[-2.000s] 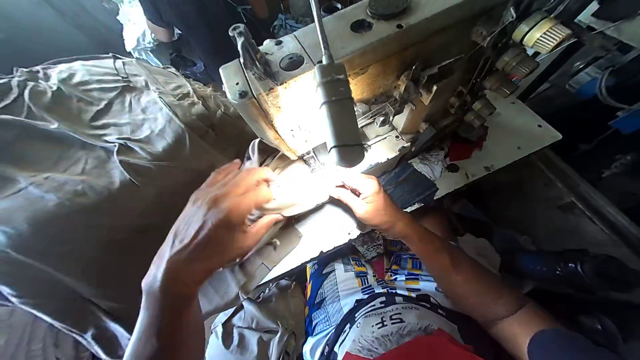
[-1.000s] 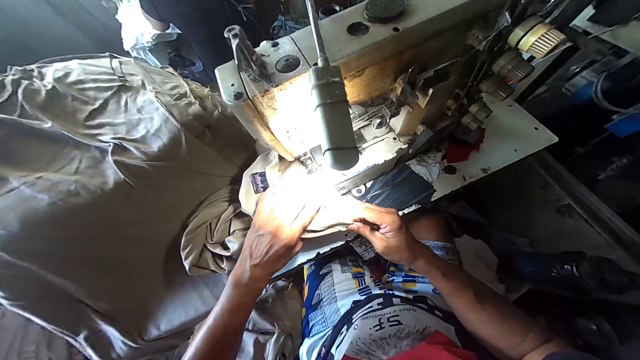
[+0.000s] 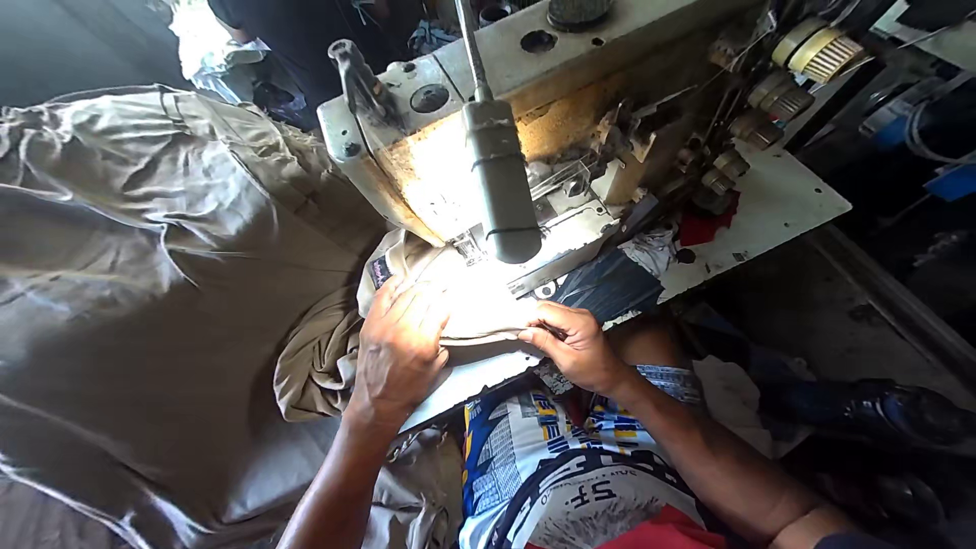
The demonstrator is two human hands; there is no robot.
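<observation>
A beige garment (image 3: pixel 480 305), brightly lit, lies on the bed of an industrial sewing machine (image 3: pixel 427 152), its edge by the presser foot (image 3: pixel 467 248). My left hand (image 3: pixel 404 343) rests flat on the garment, fingers slightly spread, beside a small dark label (image 3: pixel 380 271). My right hand (image 3: pixel 572 343) pinches the garment's near edge between thumb and fingers. A grey lamp (image 3: pixel 502 183) hangs over the needle area and hides part of it. Bunched brown fabric (image 3: pixel 316 366) of the garment lies left of my left hand.
A large pile of beige cloth (image 3: pixel 114 305) fills the left side. Thread tension knobs (image 3: pixel 816 52) stick out at the upper right. Dark fabric (image 3: pixel 610 286) and a red scrap (image 3: pixel 707 221) lie on the white machine table (image 3: pixel 793 194). Part of another person (image 3: pixel 267 30) shows at the top.
Two seconds ago my left hand was raised and curled over the cloth; it now lies flat on it. The dark label, not visible then, shows now. From one second ago, little differs.
</observation>
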